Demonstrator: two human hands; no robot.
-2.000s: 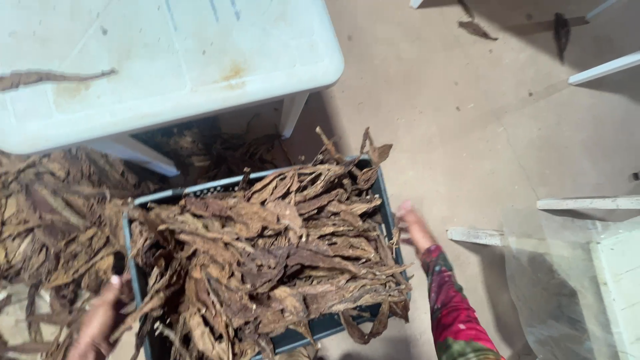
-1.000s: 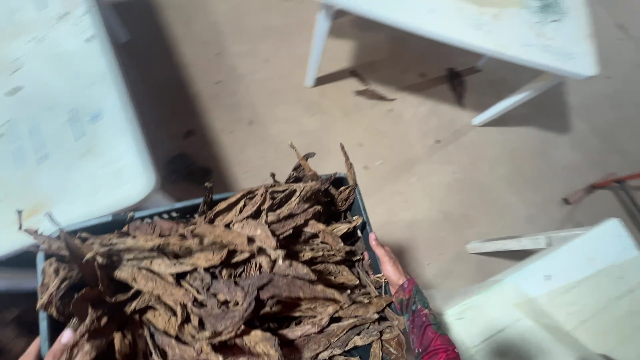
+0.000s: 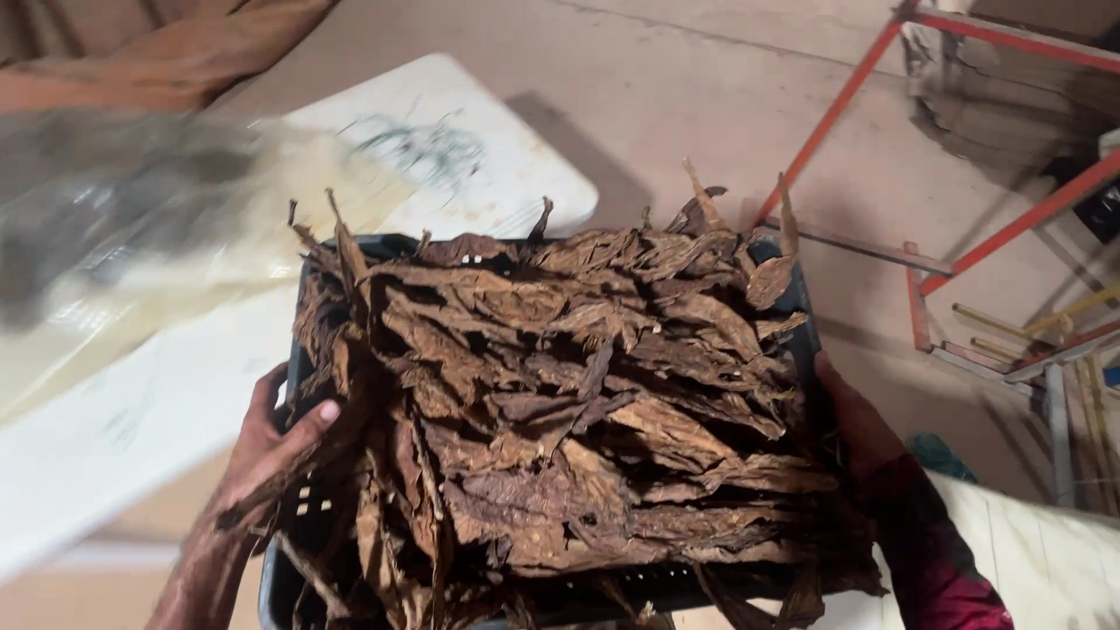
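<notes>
A dark perforated plastic crate (image 3: 278, 573) fills the middle of the head view, heaped with dried brown leaves (image 3: 542, 394). My left hand (image 3: 278, 446) grips its left side, the thumb over the rim and the leaves. On the opposite side my right hand (image 3: 853, 420) holds the crate's right wall; its fingertips are partly hidden. Stems and leaf tips stick up past the far rim, and some leaves hang over the near edge.
Beyond the crate at left is a white table (image 3: 516, 166) with green scribbles and a clear plastic sheet (image 3: 175, 219). A red metal frame (image 3: 831, 114) stands on the floor at right. A whitish surface (image 3: 1041, 542) lies at lower right, and brown fabric (image 3: 175, 52) at upper left.
Both hands were beside the crate on the floor; now they hold it up. The view has swung from the first table and leaf pile to another table and the red frame.
</notes>
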